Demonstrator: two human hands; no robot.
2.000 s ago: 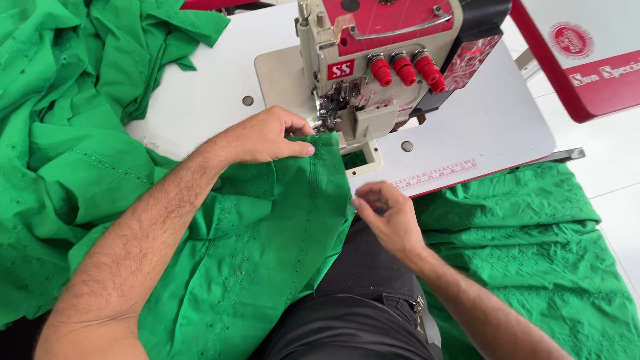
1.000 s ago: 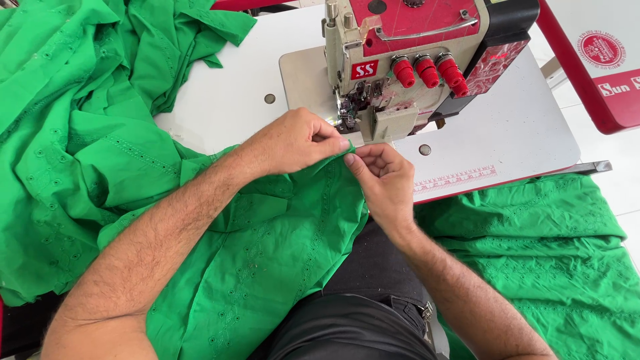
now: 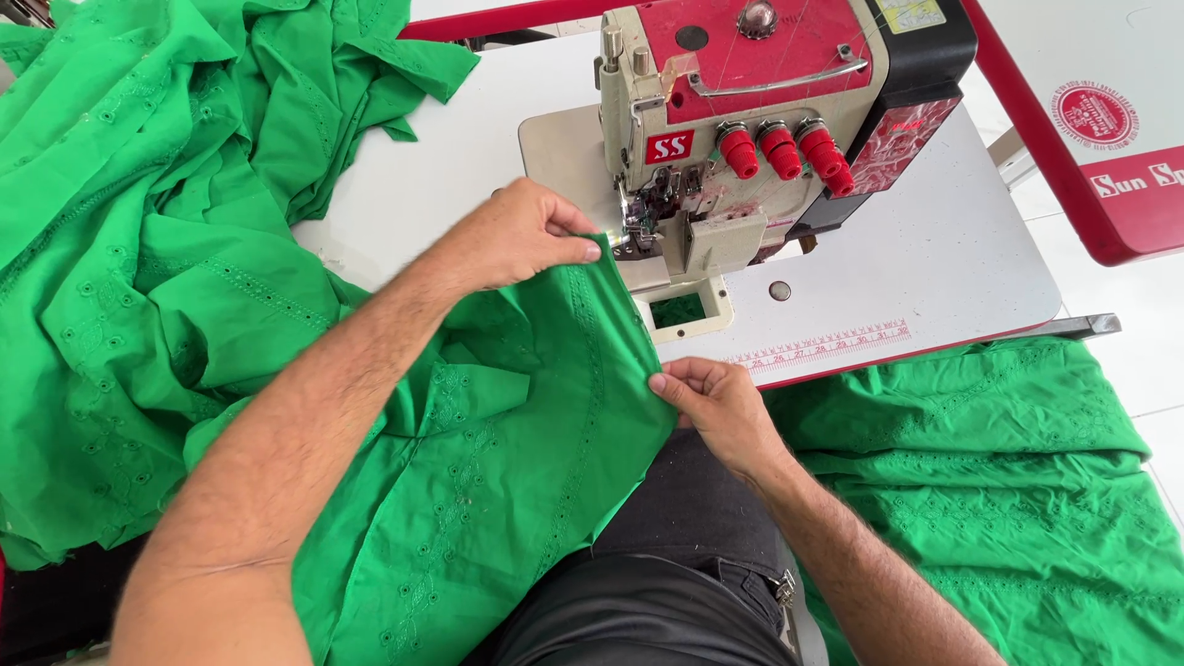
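A piece of green embroidered eyelet fabric hangs over my lap, its edge stretched between both hands. My left hand pinches the upper corner of that edge, just left of the needle and presser foot area of an overlock sewing machine. Lower down, my right hand pinches the same edge between thumb and fingers, near the front rim of the sewing table. The fabric edge looks folded or doubled. Whether its corner touches the presser foot cannot be told.
More green eyelet fabric is heaped on the left side of the table. Another gathered green pile lies at the right, below the table edge. A second table with a red border stands at the upper right. Red tension knobs project from the machine.
My hands were close together at the fabric edge one second ago; now they are apart, with my right hand lower and the edge drawn out between them.
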